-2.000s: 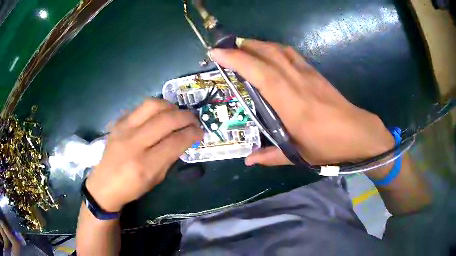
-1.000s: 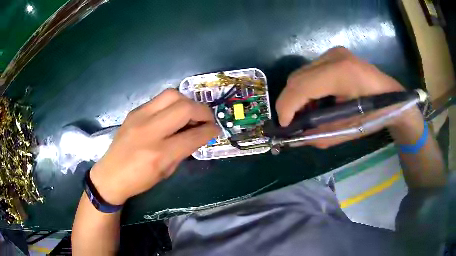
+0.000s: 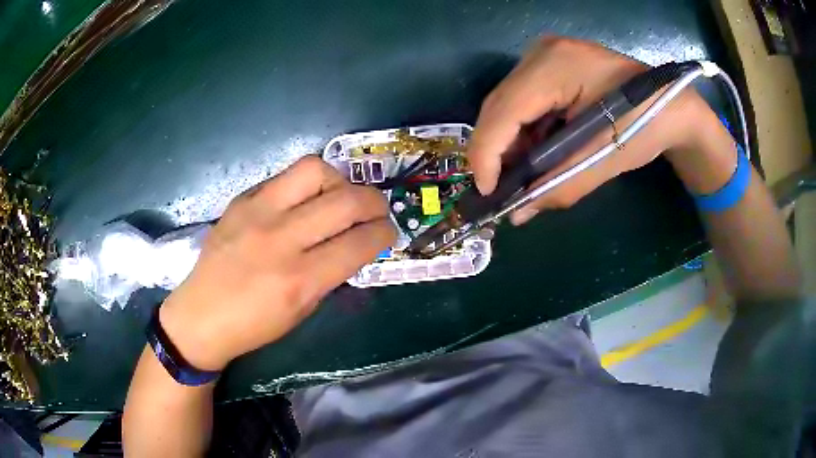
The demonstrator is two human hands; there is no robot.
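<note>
The white power strip housing lies open side up on the dark green bench, with brass contact strips along its far side. A green circuit board with a yellow block sits inside. A blue component shows by my left fingertips. My left hand pinches at the housing's left part; what its fingertips hold is hidden. My right hand is closed around the black soldering iron. The iron's tip points down left into the near side of the housing, by the board. A pale feed tube runs along the iron.
A loose pile of brass strips lies at the far left. A shiny clear plastic bag lies between the pile and my left hand. A worn brown edge crosses the upper left. A brown surface borders the bench at the right.
My right hand has turned the iron from pointing up and away to reaching into the housing, most recently at a steeper slant. The housing has shifted slightly right. My left hand stays at its left part.
</note>
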